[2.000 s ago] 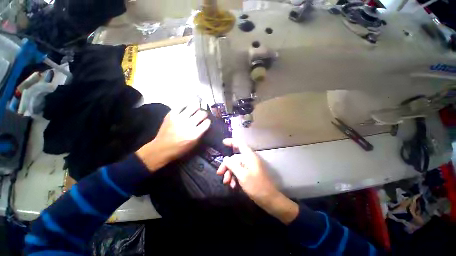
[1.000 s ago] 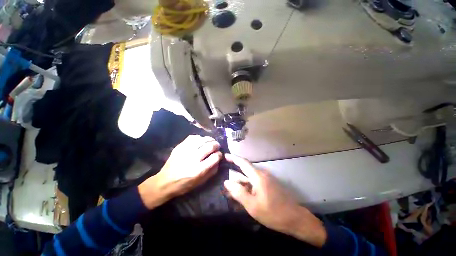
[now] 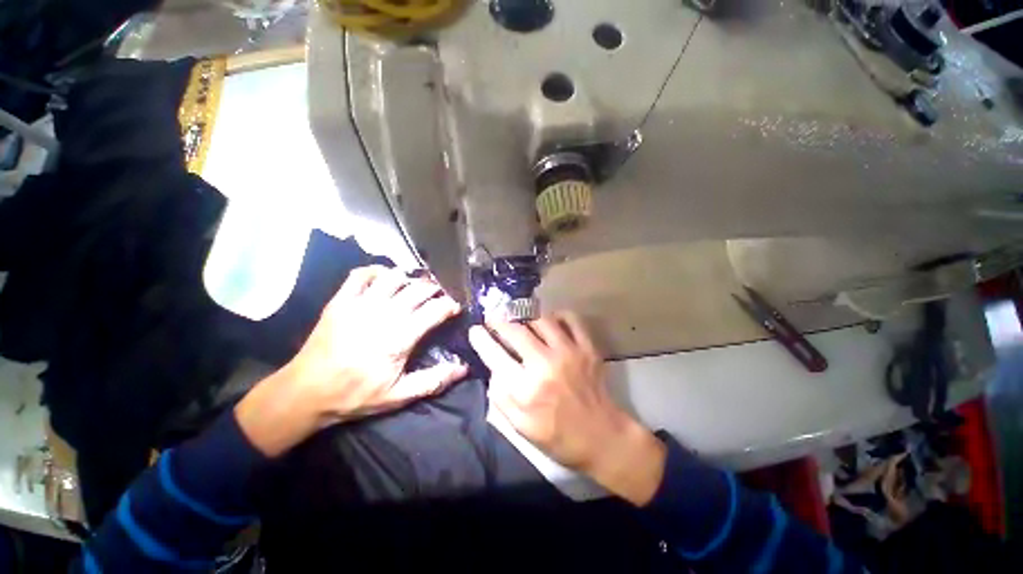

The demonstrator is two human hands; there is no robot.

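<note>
Dark cloth (image 3: 421, 443) lies under both hands and runs up to the presser foot (image 3: 494, 294) of the cream sewing machine (image 3: 696, 168). My left hand (image 3: 365, 342) lies on the cloth left of the foot, fingers bent, with a fold of cloth between thumb and fingers. My right hand (image 3: 555, 392) is just below the foot, fingertips close together on the cloth edge. The cloth under the fingertips is partly hidden. A bulky black cloth pile (image 3: 123, 258) spreads to the left.
Dark red snips (image 3: 782, 329) lie right of the needle. Black-handled scissors (image 3: 925, 359) lie at the table's right end. Yellow tape (image 3: 200, 112) is at upper left, and yellow cord (image 3: 393, 14) at the top. A red crate of offcuts (image 3: 985, 471) is at lower right.
The view has shifted closer to the machine head. My hands have moved up to the presser foot, the right now beside it. More smooth dark cloth shows below the hands.
</note>
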